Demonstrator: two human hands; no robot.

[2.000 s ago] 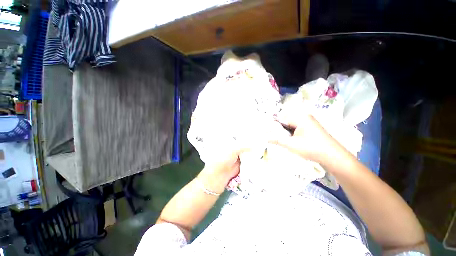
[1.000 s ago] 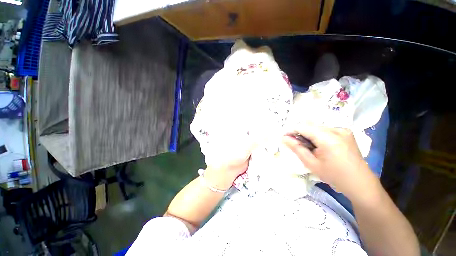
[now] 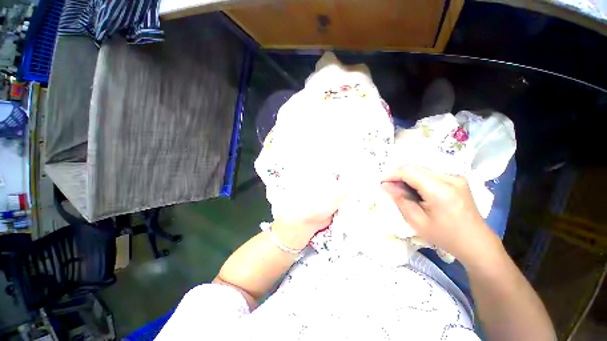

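A white floral-print garment (image 3: 326, 140) lies bunched over my thighs, much of it overexposed. My left hand (image 3: 303, 223) grips a fold of it at its lower left, with the fingertips lost in the glare. My right hand (image 3: 432, 203) is curled over the garment's middle right, with thumb and fingertips close together. A small dark object shows faintly in the right palm; I cannot tell what it is. No needle or thread can be made out.
A grey-brown fabric bin (image 3: 163, 126) with a blue edge stands at left, a striped garment (image 3: 130, 20) over its rim. A wooden drawer (image 3: 346, 23) is ahead. A black chair (image 3: 70, 263) stands at lower left, a brown box (image 3: 579, 246) at right.
My right hand has drawn back to the right from the left hand and turned, its fingers now curled. The left hand keeps its hold. The view has shifted slightly.
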